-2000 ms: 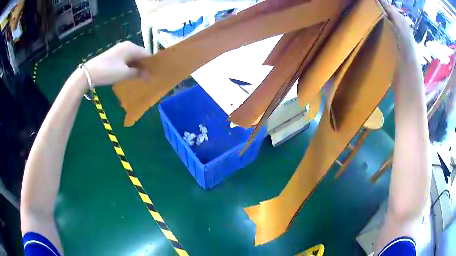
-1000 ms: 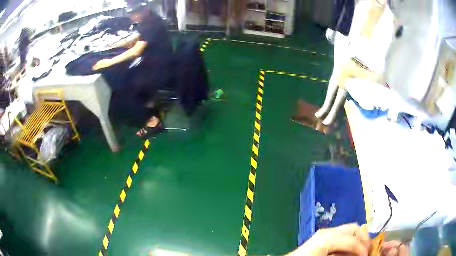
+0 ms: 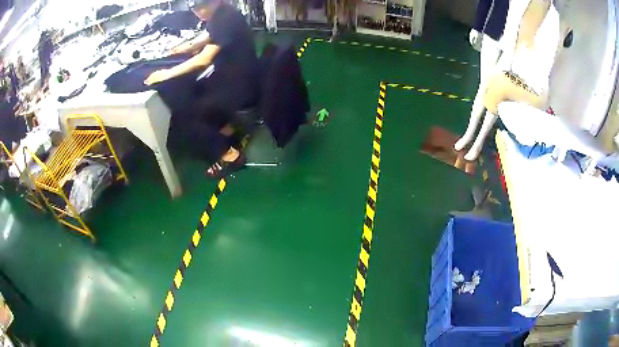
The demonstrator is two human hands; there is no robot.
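Observation:
Neither of my hands shows in the head view, and no card pattern is in view. Nearest in front, at the lower right, stands a blue plastic crate point(image 3: 441, 291) with a few small crumpled white pieces point(image 3: 465, 280) inside. Beside it is a worktable covered in white point(image 3: 577, 230). A dark slim tool, possibly shears point(image 3: 555, 265), lies on the white cover near the table's left edge.
A person in dark clothes point(image 3: 231, 61) sits at a white table point(image 3: 129, 101) with dark cloth, upper left. A yellow wire trolley point(image 3: 74, 159) stands beside it. Mannequins point(image 3: 519, 88) stand upper right. Yellow-black tape point(image 3: 368, 217) marks the green floor.
The view has swung left, away from the orange-brown patterns. My hands and the patterns have gone out of the picture. The crate now lies at the lower right.

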